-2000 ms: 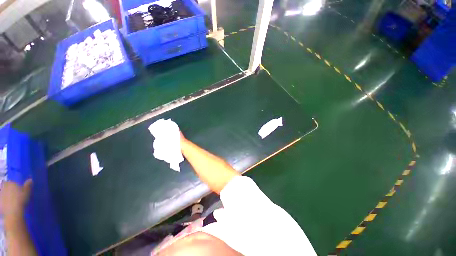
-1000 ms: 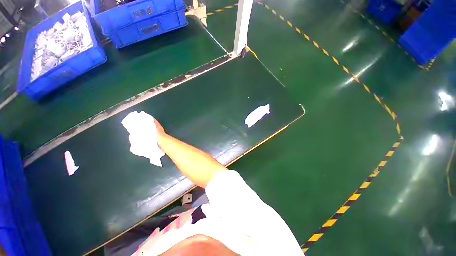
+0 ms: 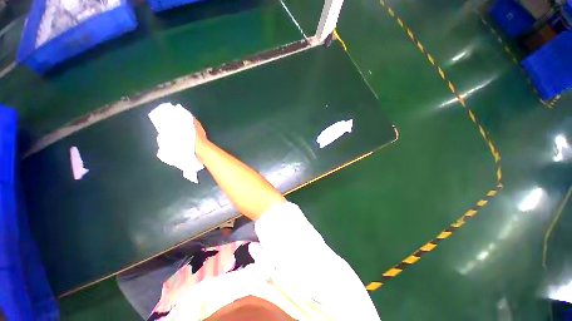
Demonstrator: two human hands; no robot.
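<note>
A crumpled white cloth (image 3: 174,139) is in my right hand (image 3: 199,133), over the dark-green bench mat (image 3: 251,119). The cloth hides most of my fingers. A flat white scrap (image 3: 335,133) lies on the mat to the right, near the bench's end. A smaller white scrap (image 3: 78,163) lies on the mat to the left. A blue tote (image 3: 15,251) stands at the left edge of the picture, cut off by it; its contents do not show. My left hand is not in view.
Across a worn pale ledge (image 3: 207,75), a blue tote (image 3: 88,37) holds white items. A white post (image 3: 328,22) stands at the bench's far corner. Green floor with yellow-black tape (image 3: 458,222) lies to the right. Blue bins (image 3: 552,69) stand at the upper right.
My left hand, on the left tote two seconds ago, has left the picture. My right hand still holds the cloth. The view has shifted, so the far totes are more cut off.
</note>
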